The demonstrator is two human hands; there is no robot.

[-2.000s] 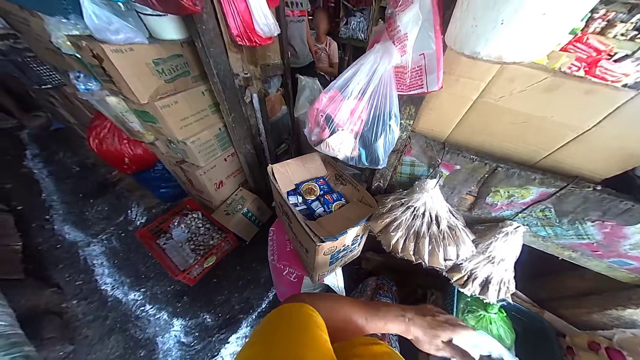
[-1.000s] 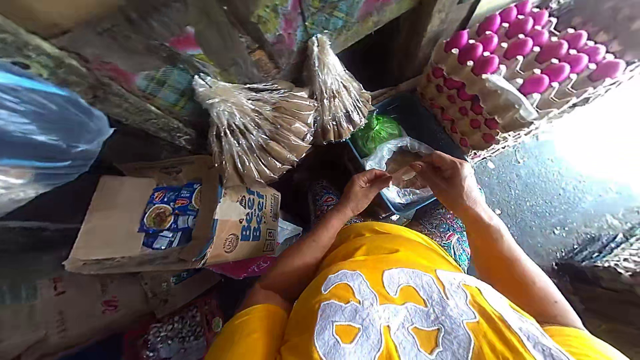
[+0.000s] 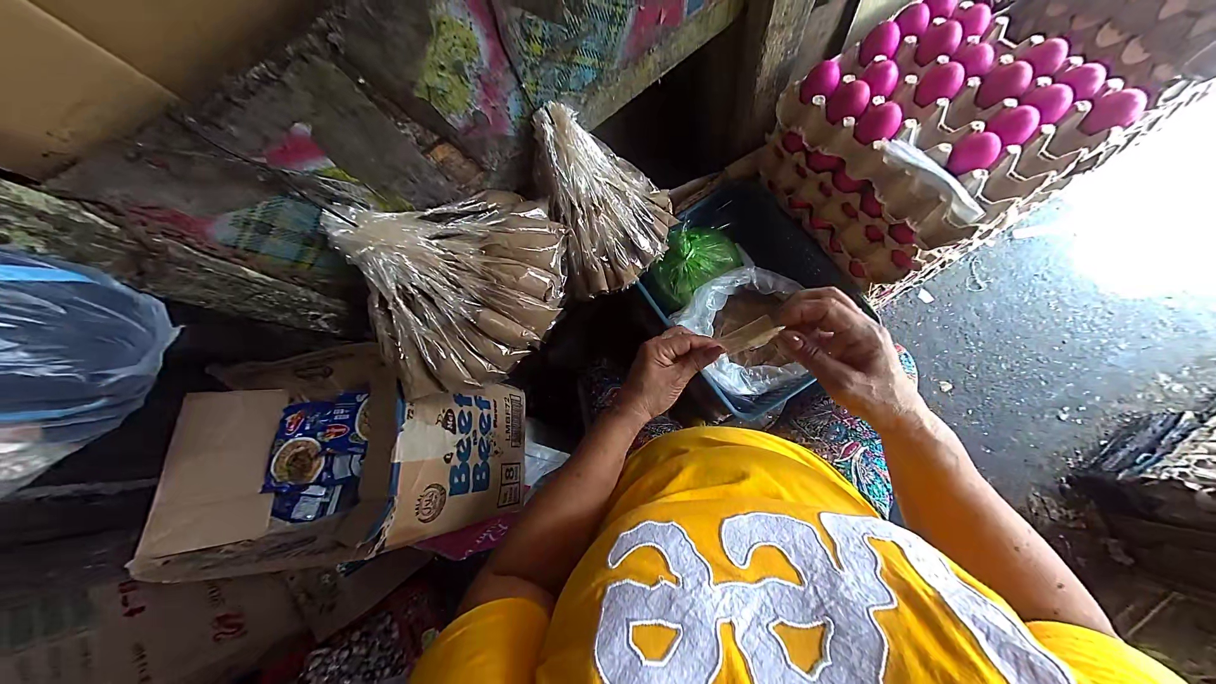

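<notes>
My left hand [image 3: 667, 369] and my right hand [image 3: 840, 350] each pinch one end of a small clear plastic packet [image 3: 750, 335] with tan contents. Below the packet, an open clear plastic bag [image 3: 708, 306] of brown powder-like stuff sits in a blue plastic basin [image 3: 755, 407]. A knotted green plastic bag [image 3: 698, 264] lies beside it in the basin. Two fanned bundles of narrow plastic packets filled with something brown, a larger one [image 3: 465, 285] and a smaller one [image 3: 603, 204], hang left of the basin.
Stacked egg trays [image 3: 836, 214] with pink eggs stand at the upper right. An open cardboard box [image 3: 214, 475] holding blue food packets [image 3: 318, 456] is at the left, near a hanging plastic bag [image 3: 71, 351]. Worn wooden boards [image 3: 313, 161] run behind the bundles.
Both hands have drawn slightly apart since one second ago, with the small packet now stretched between them. Two seconds ago only one hand showed. The view has swung down and right.
</notes>
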